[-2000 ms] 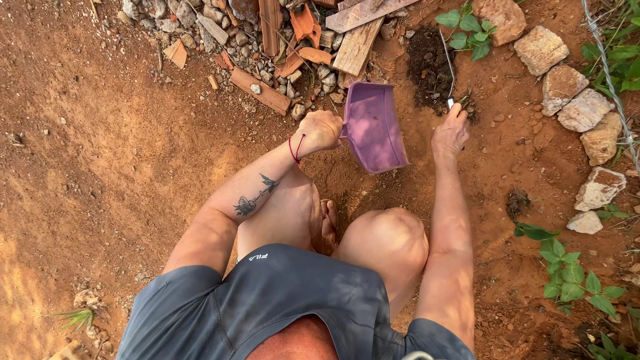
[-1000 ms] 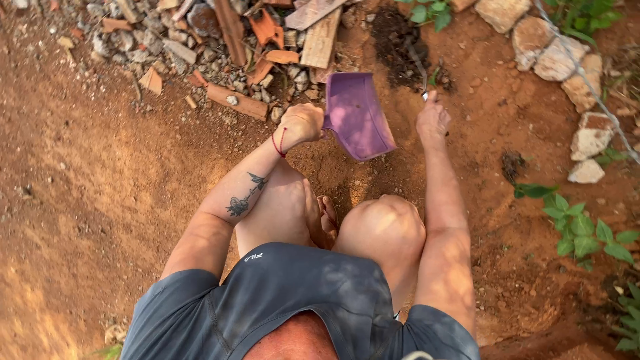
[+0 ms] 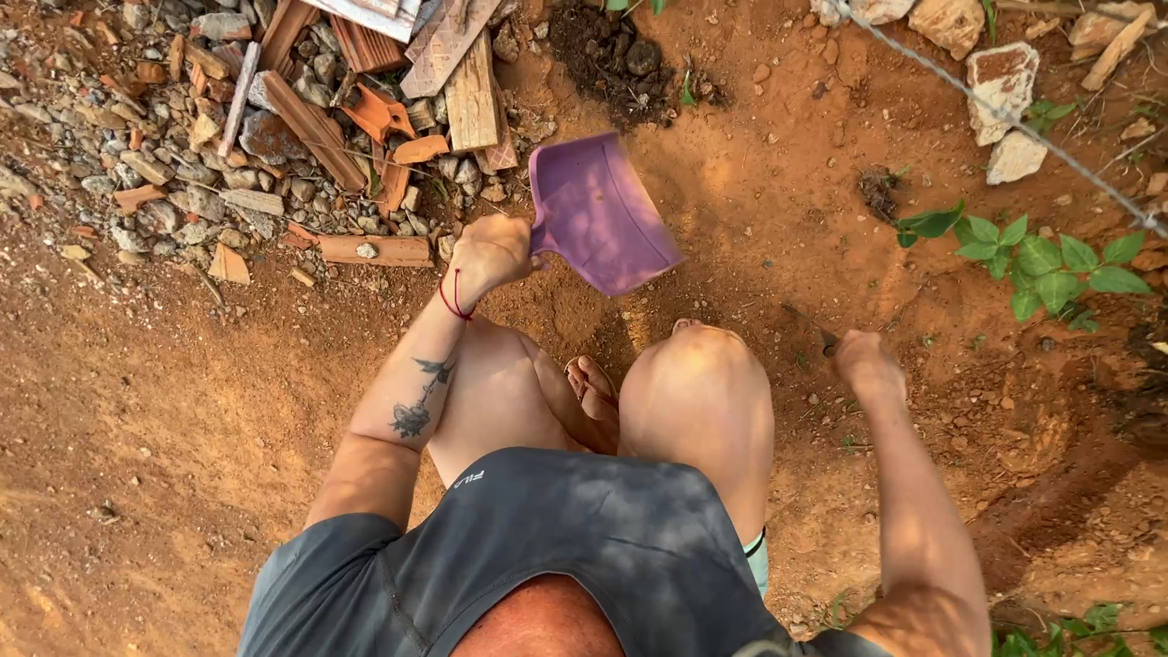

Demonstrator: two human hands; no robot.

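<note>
My left hand (image 3: 495, 253) grips the handle of a purple plastic dustpan (image 3: 607, 214), held above the reddish soil in front of my knees. Its pan faces up and looks bare apart from a few specks. My right hand (image 3: 870, 367) is closed around a small hand tool (image 3: 824, 339) with a thin metal blade, whose exact kind cannot be told. The blade points up and left, low over the soil to the right of my knee. A heap of dark soil (image 3: 620, 62) lies beyond the dustpan.
Gravel, broken clay bricks and a wooden piece (image 3: 473, 96) are piled at the upper left. A wire (image 3: 995, 109) crosses the upper right, near pale stones (image 3: 1016, 157). A leafy green plant (image 3: 1040, 265) grows at the right.
My right hand has moved away from the dark soil, back toward my body and to the right, with the tool in it. My left hand still holds the dustpan.
</note>
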